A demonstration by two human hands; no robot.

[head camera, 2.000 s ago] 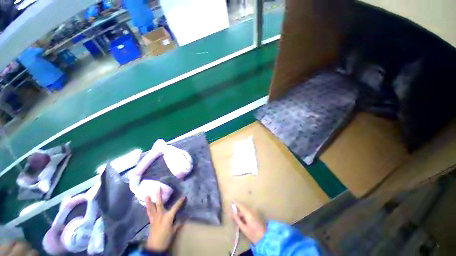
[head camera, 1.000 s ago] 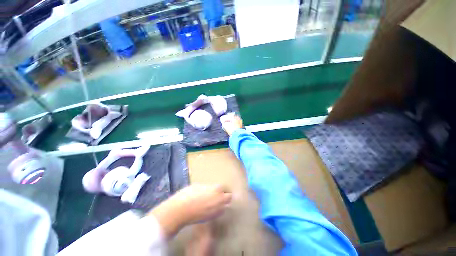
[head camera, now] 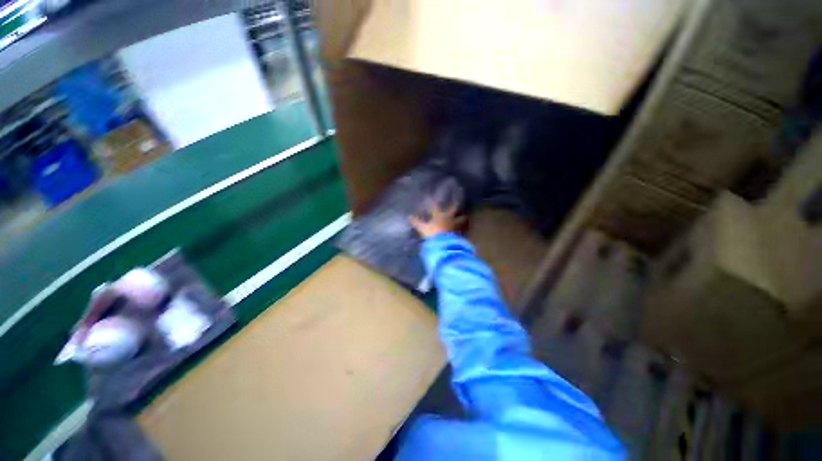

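My right hand (head camera: 440,219), in a blue sleeve, reaches into the mouth of the large open carton (head camera: 379,135). Its spread fingers rest on a dark grey patterned packing bag (head camera: 388,230); whether they grip it is blurred. Dark bags lie deeper inside the carton. At the left, pink-white cat-ear headphones (head camera: 113,340) lie on a grey bag (head camera: 149,378) with a small white packet (head camera: 183,321) beside them. My left hand is not in view.
A tan cardboard sheet (head camera: 297,360) lies in front of me, beside the green conveyor (head camera: 270,194) with white rails. Stacked cartons (head camera: 694,153) and wooden pallets (head camera: 595,360) stand at the right. A blue bin (head camera: 65,171) is in the background.
The view has turned right. My right hand has left the packet beside the headphones and moved right onto the bag in the carton. The other person's white sleeve and hand are out of view.
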